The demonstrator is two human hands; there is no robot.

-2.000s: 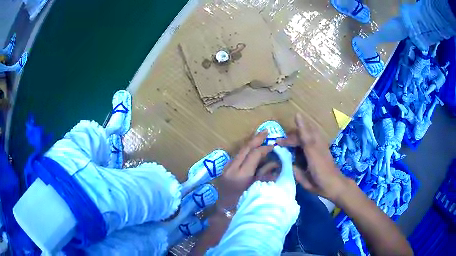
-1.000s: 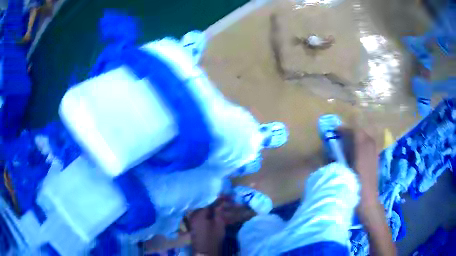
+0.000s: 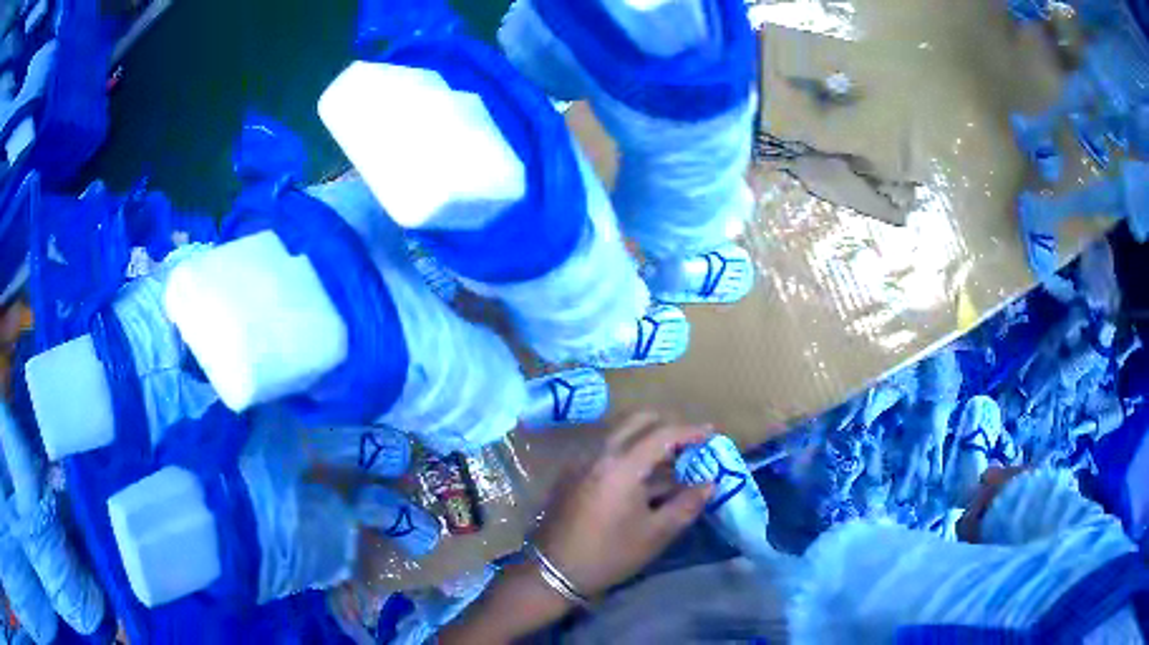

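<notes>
A figurine lower body [image 3: 932, 567] in ruffled pale shorts lies tilted at the lower right, its foot pointing up and left. Its thong sandal [image 3: 713, 471] has a dark-blue strap. My left hand [image 3: 624, 510], with thin bracelets, has thumb and fingers around the toe end of that foot. I cannot make out a stick. A small part of my right hand [image 3: 990, 494] shows at the upper edge of the shorts; the rest is hidden behind the figure.
Several half-figures [image 3: 441, 151] with blue sashes stand along the left. A torn cardboard scrap [image 3: 832, 151] with a white spot, a yellow marker [image 3: 966, 311] and heaped half-figures [image 3: 882, 428] are to the right. A small reddish-brown object [image 3: 456, 491] lies lower left.
The view has shifted, with more standing figures showing. The figure in work has turned toward the lower right, past the ledge edge. My left hand has come from the lower left to its foot.
</notes>
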